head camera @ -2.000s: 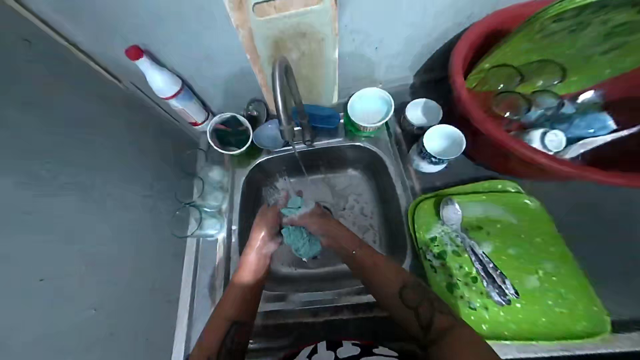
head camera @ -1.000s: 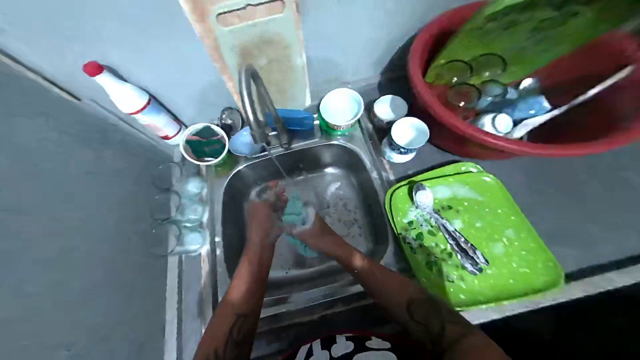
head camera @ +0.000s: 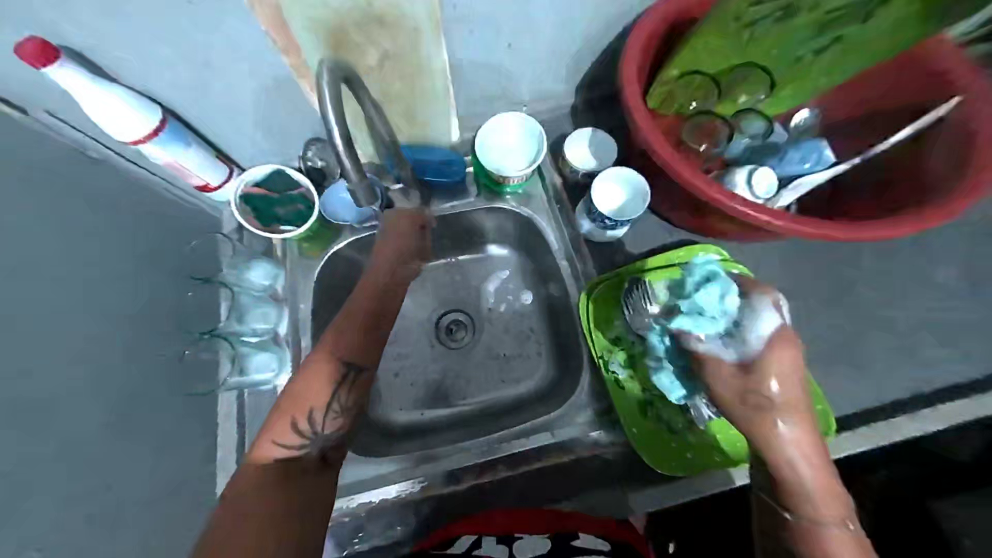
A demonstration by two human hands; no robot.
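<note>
My left hand point(head camera: 404, 232) is at the base of the curved metal faucet point(head camera: 341, 116), behind the steel sink point(head camera: 496, 349); its fingers are largely hidden. No running water is visible. Foam covers part of my right hand point(head camera: 744, 333), which holds a wet turquoise cloth point(head camera: 701, 298) over the green plastic tray point(head camera: 643, 442). Under and beside the cloth lie metal utensils, with a fork point(head camera: 640, 301) showing at the left.
A red basin point(head camera: 852, 225) holding glasses and utensils stands back right. Cups point(head camera: 620, 194) and a green-and-white tub point(head camera: 510, 151) line the sink's back. At left are clear glasses point(head camera: 252, 318), a tub with a green scourer point(head camera: 275, 201) and a white bottle point(head camera: 116, 108).
Both hands have left the middle of the sink, where they held the cloth together. My left hand has moved to the faucet, my right hand with the cloth to the green tray. The water stream has stopped.
</note>
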